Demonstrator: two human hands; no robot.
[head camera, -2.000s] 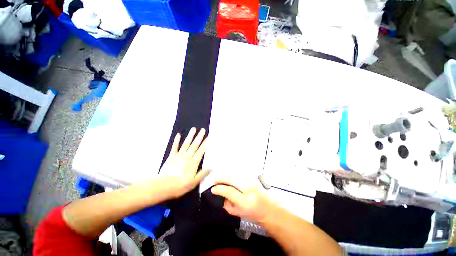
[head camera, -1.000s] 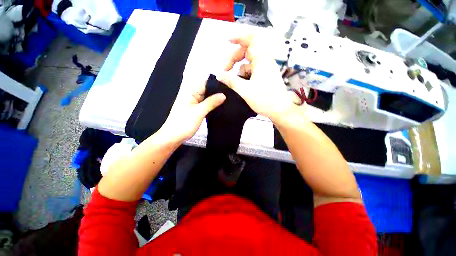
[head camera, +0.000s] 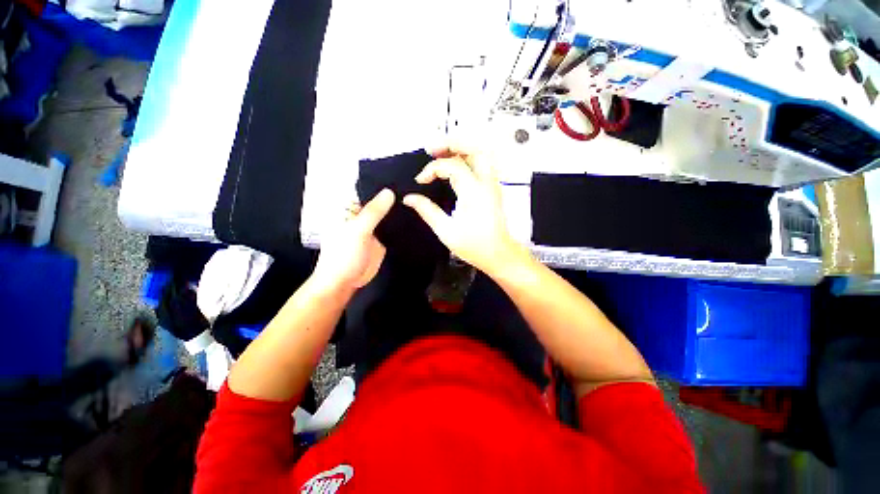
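A black fabric piece (head camera: 398, 176) is held between my hands at the table's front edge. Its top edge lies over the white table and its lower part hangs towards my lap, where it merges with the dark clothing. My left hand (head camera: 355, 241) grips its left side, thumb on top. My right hand (head camera: 468, 207) holds its right side, thumb and fingers pinching near the upper right corner. A long black panel (head camera: 275, 116) lies flat on the table to the left. A narrow black band (head camera: 651, 217) lies along the front edge to the right.
The white sewing machine (head camera: 714, 135) stands at the right, its needle area beyond my right hand. Red-handled scissors (head camera: 593, 118) lie under its arm. A blue bin (head camera: 748, 333) is below the table at right. White and black fabric (head camera: 232, 280) hangs or lies below the left edge.
The view has shifted, showing more of the machine. From lying flat, my hands have lifted and gripped the black piece, and it now sits lower, nearer the front edge than a second ago.
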